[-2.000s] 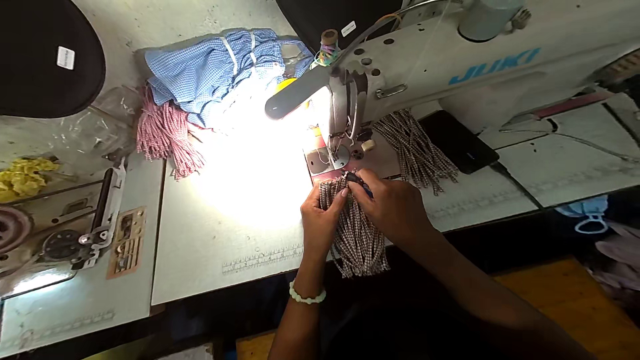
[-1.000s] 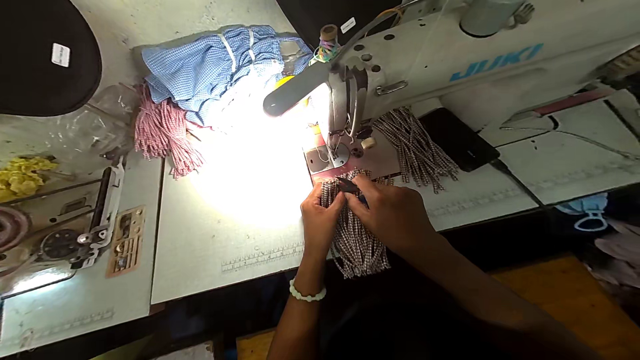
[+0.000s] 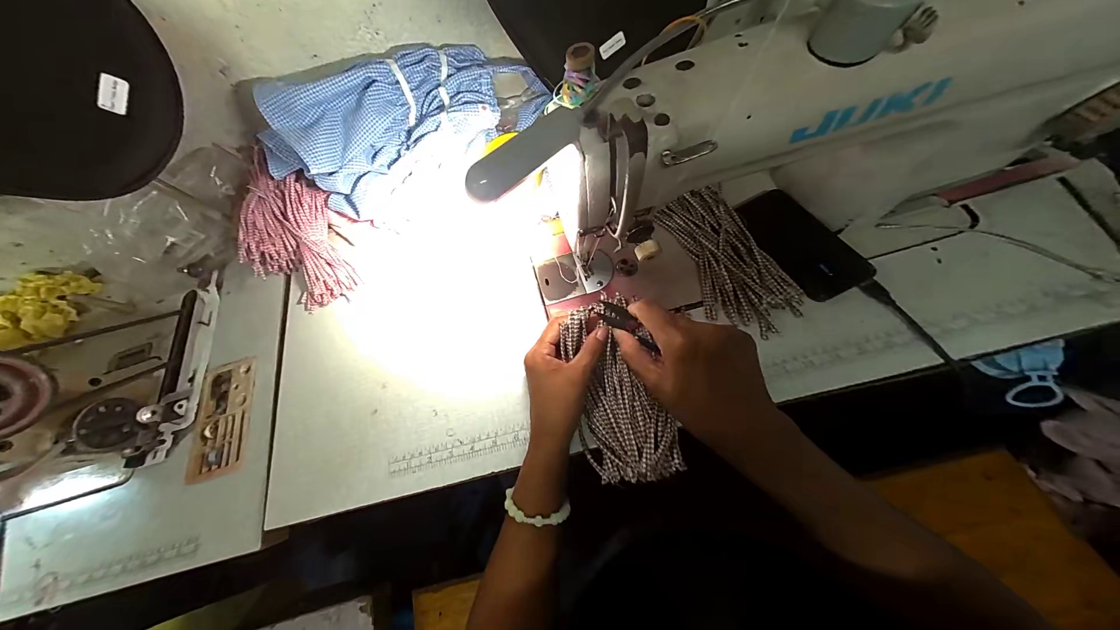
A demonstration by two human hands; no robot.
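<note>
A bundle of brown-and-white checked fabric cords (image 3: 632,420) hangs over the table's front edge, just in front of the needle area of a Juki sewing machine (image 3: 862,122). My left hand (image 3: 564,367) pinches the bundle's top end from the left, with a pale bead bracelet on its wrist. From the right, my right hand (image 3: 691,359) holds a small dark tool, perhaps thread snips (image 3: 623,318), against the same top end. Its blades are partly hidden by fingers and cords. The presser foot and needle plate (image 3: 573,276) lie just beyond both hands.
A second checked cord bundle (image 3: 731,262) lies right of the needle, beside a black phone (image 3: 805,245) with a cable. Pink cords (image 3: 293,232) and blue gingham fabric (image 3: 359,122) lie at the back left. Another machine (image 3: 105,420) stands at far left. A thread cone (image 3: 577,77) stands behind the lamp.
The dark tool shows more plainly at the bundle's top than two seconds ago, and the fingers of my right hand have shifted slightly around it. My left hand stays on the bundle.
</note>
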